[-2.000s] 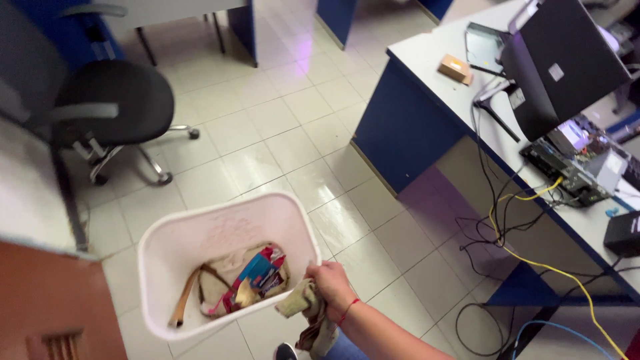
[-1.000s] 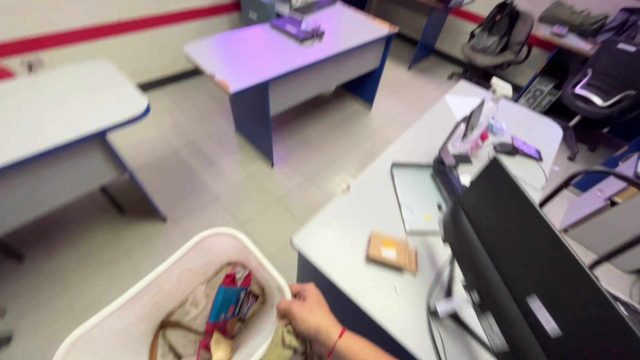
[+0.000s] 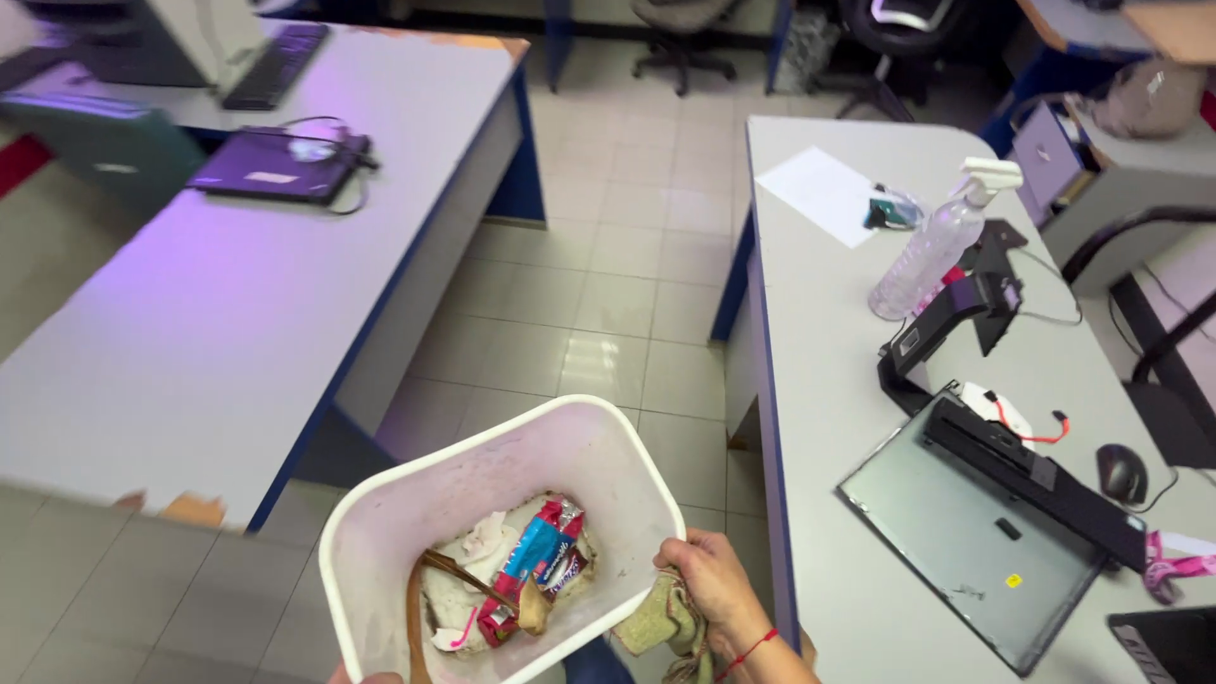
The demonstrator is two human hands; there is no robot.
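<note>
A white plastic waste bin (image 3: 622, 456) is held tilted toward me at the bottom centre. Inside lie a red and blue snack wrapper (image 3: 537, 560), crumpled paper (image 3: 486, 535) and a brown strip (image 3: 416, 617) of unclear kind. My right hand (image 3: 708, 579), with a red string on its wrist, grips the bin's right rim and also holds a greenish cloth (image 3: 660, 617) that hangs below. Only the fingers of my left hand (image 3: 372, 677) show, at the bin's near left edge by the frame's bottom; their hold is mostly hidden.
A desk with chipped edges (image 3: 237, 313) stands left, bearing a laptop (image 3: 285, 163) and a keyboard (image 3: 277, 66). The right desk (image 3: 807, 380) holds a spray bottle (image 3: 931, 242), a monitor stand (image 3: 950, 318), a flat panel (image 3: 978, 541) and a mouse (image 3: 1122, 473). Tiled floor (image 3: 608, 294) runs between them.
The view has swung forward between two desks. The bin has moved along with my right hand, which stays on its rim. Fingers of my left hand now show at the bin's near left.
</note>
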